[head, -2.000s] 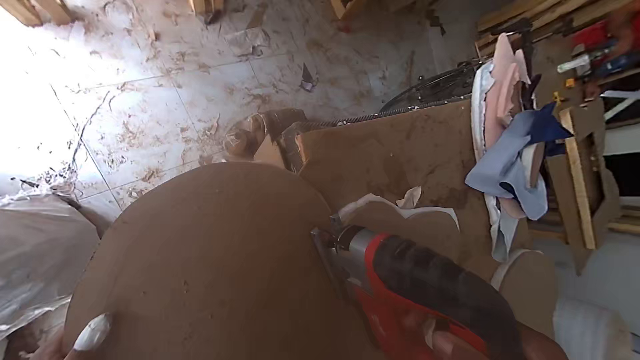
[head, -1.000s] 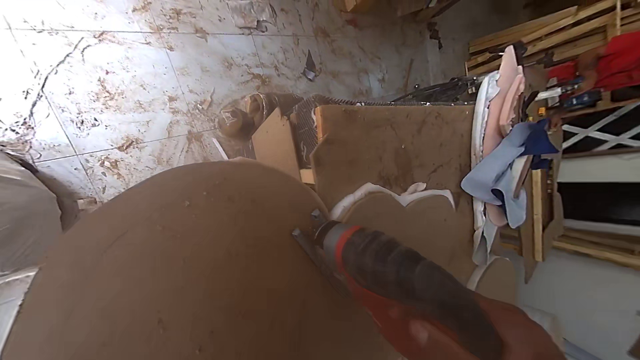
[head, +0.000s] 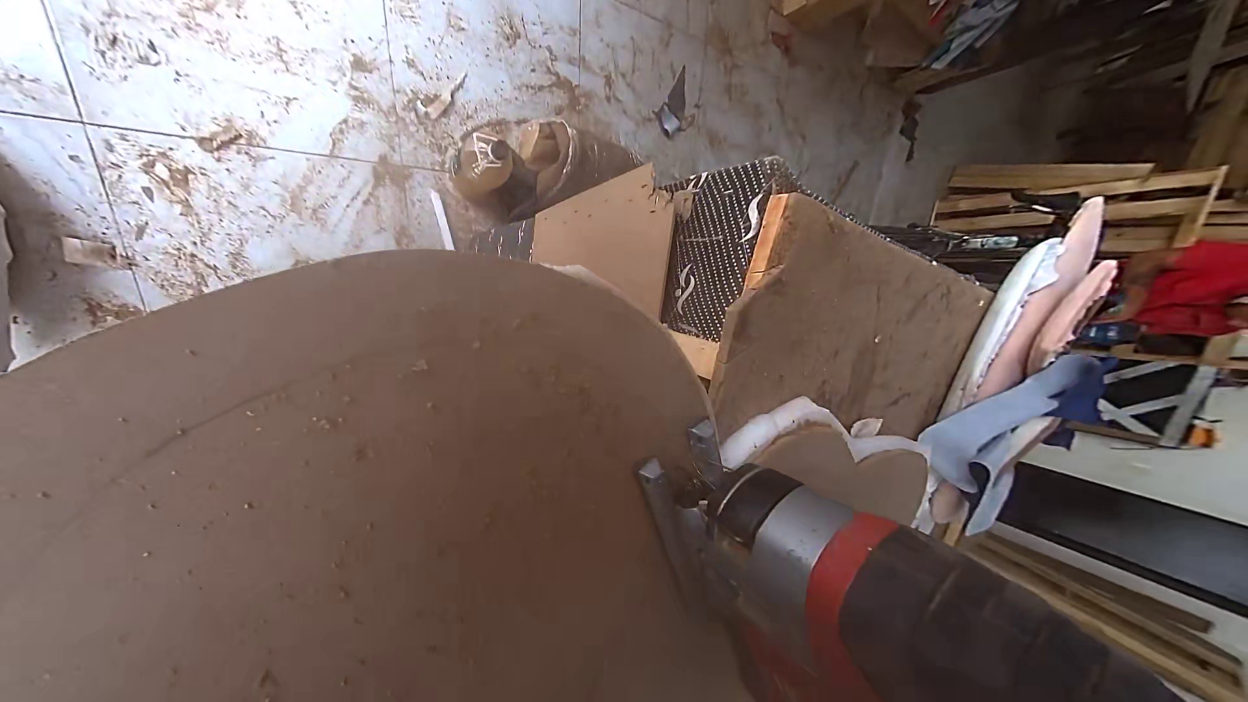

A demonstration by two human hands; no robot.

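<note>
A red, black and grey jigsaw [head: 819, 565] lies across the lower right, its metal shoe flat on a large brown board [head: 409, 468] with a rounded edge. The front of the shoe reaches that curved edge, beside a smaller scalloped board [head: 848, 463] edged with white padding. Sawdust and crumbs dot the large board. The blade is hidden from view. Neither my left hand nor my right hand shows in this frame; the rear of the jigsaw runs out past the bottom edge.
Behind stand a brown panel [head: 848, 302], dotted black fabric [head: 717, 234] and a bottle [head: 485, 161] on the littered tile floor [head: 292, 88]. Padded pieces [head: 1024, 302] and blue-grey cloth [head: 1014, 400] hang at right. A person in red [head: 1194, 288] is beyond, near wooden slats [head: 1063, 175].
My left hand, at the board's lower left two seconds ago, is out of view. My right hand, behind the jigsaw earlier, has also left view. The jigsaw stays at the board's curved edge.
</note>
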